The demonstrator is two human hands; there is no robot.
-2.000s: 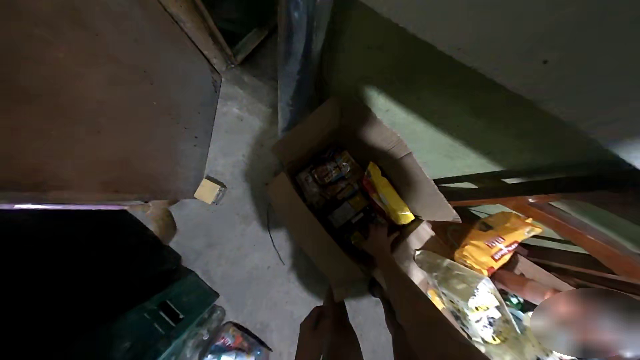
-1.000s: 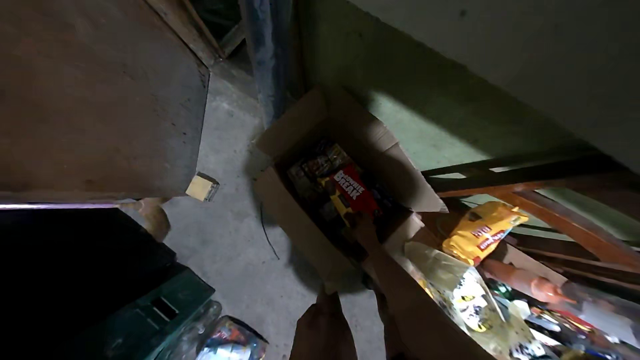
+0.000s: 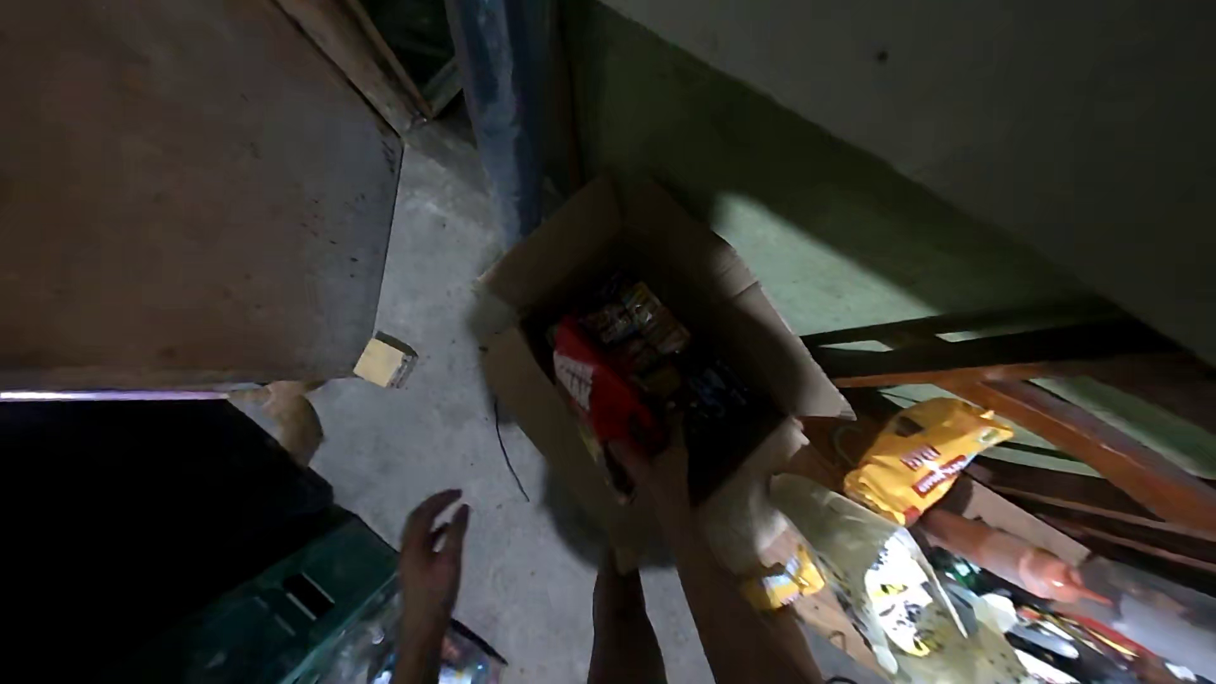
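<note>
An open cardboard box (image 3: 532, 389) stands on the concrete floor against the green wall, with several small packets (image 3: 651, 323) inside, dim in the shadow. My right hand (image 3: 651, 465) reaches over the box's near side and holds a red packet (image 3: 603, 385) with white lettering, at the inner left side of the box. My left hand (image 3: 435, 551) is raised over the floor to the lower left of the box, its fingers apart and slightly curled, holding nothing. The fingertips of my right hand are partly hidden in shadow.
A yellow packet (image 3: 926, 456) and a clear plastic bag (image 3: 855, 541) lie to the right by a wooden frame (image 3: 1083, 437). A green crate (image 3: 285, 608) stands lower left, below a brown panel (image 3: 209, 190). A small block (image 3: 385, 361) lies near the panel's corner.
The red packet has moved from the middle of the box to its left side with my right hand. My left hand has come into view at lower left. The yellow packet in the box earlier no longer shows there.
</note>
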